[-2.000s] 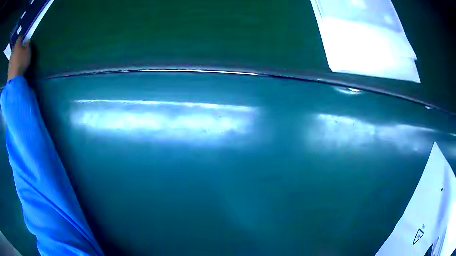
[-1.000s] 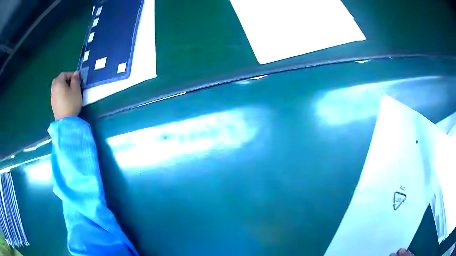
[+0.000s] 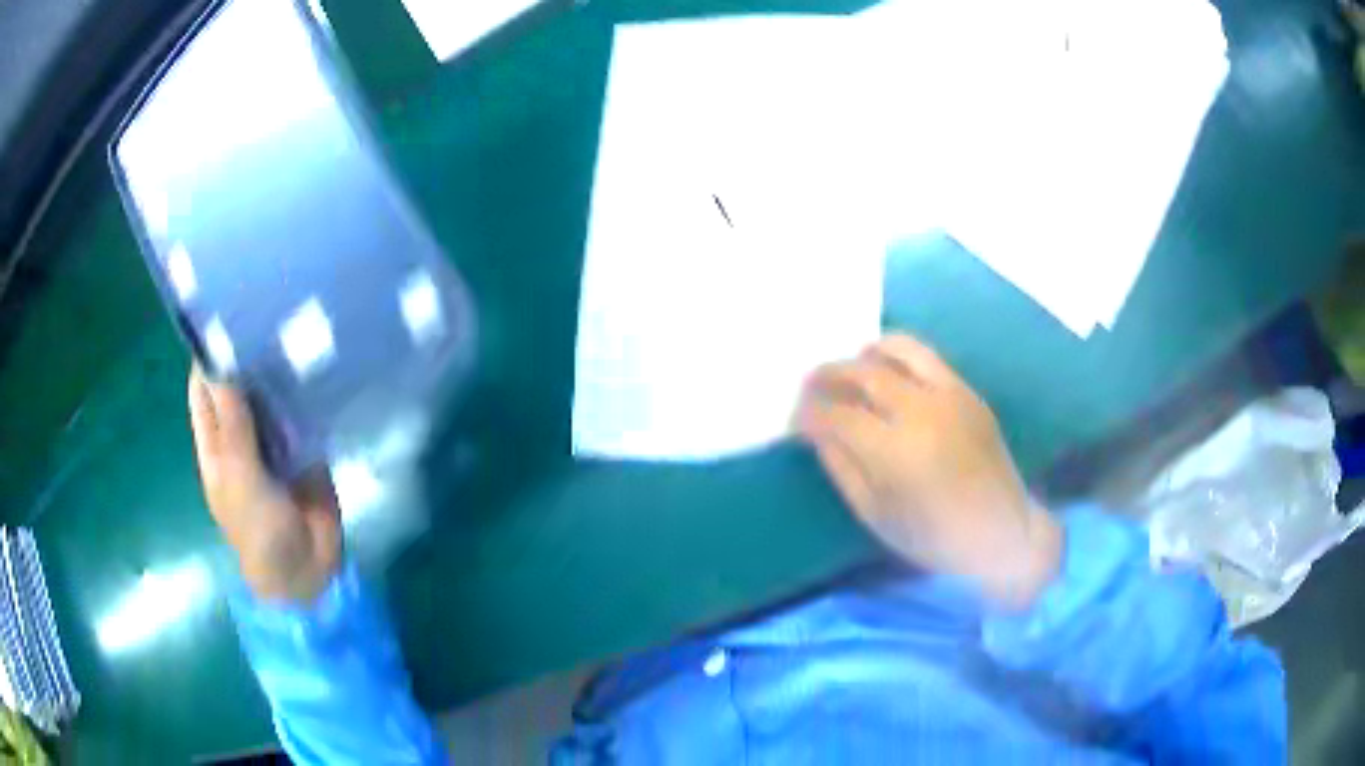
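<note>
My left hand (image 3: 267, 494) grips a dark-rimmed tablet panel (image 3: 285, 195) by its near end, at the left. The panel is tilted, blurred and pale with glare, with small white patches near its lower end. A white protective bag (image 3: 704, 299) lies flat on the green surface in front of me. My right hand (image 3: 921, 457) holds the bag's near right corner between thumb and fingers. The panel and the bag are apart. Whether the bag's end is open cannot be seen.
A fanned stack of empty bags (image 3: 1078, 135) lies at the right, meeting the bag. A white sheet or bag (image 3: 464, 18) shows at the top edge. A striped stack of thin parts (image 3: 30, 621) is at far left. A crumpled clear plastic bag (image 3: 1250, 494) hangs beyond the table edge at right.
My left hand has lifted the panel off its white sheet and brought it closer. The bag, earlier at the right, now lies in front of me, and my right hand has come fully into view on it.
</note>
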